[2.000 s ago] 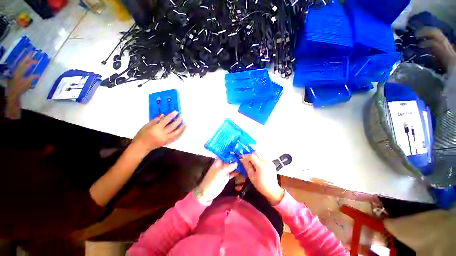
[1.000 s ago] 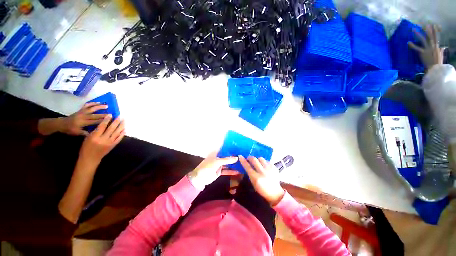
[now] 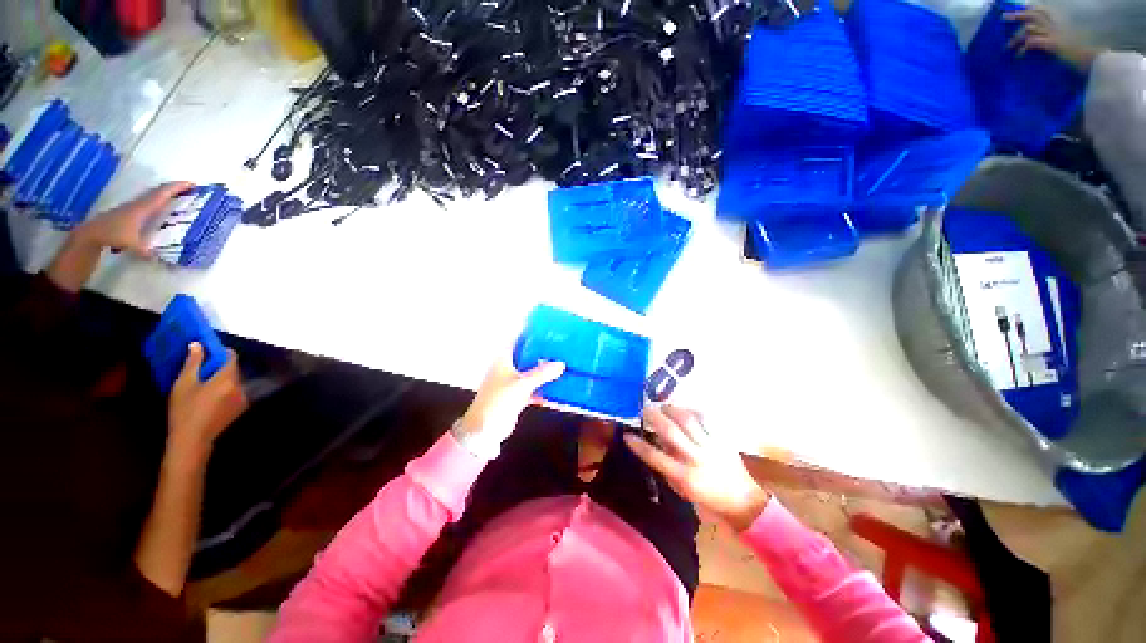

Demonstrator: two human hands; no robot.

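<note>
My left hand (image 3: 505,399) holds a bright blue plastic tray (image 3: 586,361) by its left side, thumb on top, at the bench's front edge. My right hand (image 3: 685,450) is just right of the tray's lower right corner, fingers spread; whether a fingertip touches the tray or holds something thin is unclear. A small black coiled cable (image 3: 670,374) lies on the bench right of the tray. Two more blue trays (image 3: 606,220) lie overlapping behind it.
A black cable heap (image 3: 528,101) fills the back. Stacked blue trays (image 3: 796,94) stand right of it, with a dark phone-like edge below. A grey basket (image 3: 927,314) holds white-faced packs (image 3: 1009,320). A neighbour's hands (image 3: 207,396) hold blue-edged packs at left; another person's hand (image 3: 1049,35) is far right.
My right hand has come off the tray's face and moved right and down. My left hand still holds the tray, now turned slightly. The left neighbour's hands have separated, one reaching the white-faced stack.
</note>
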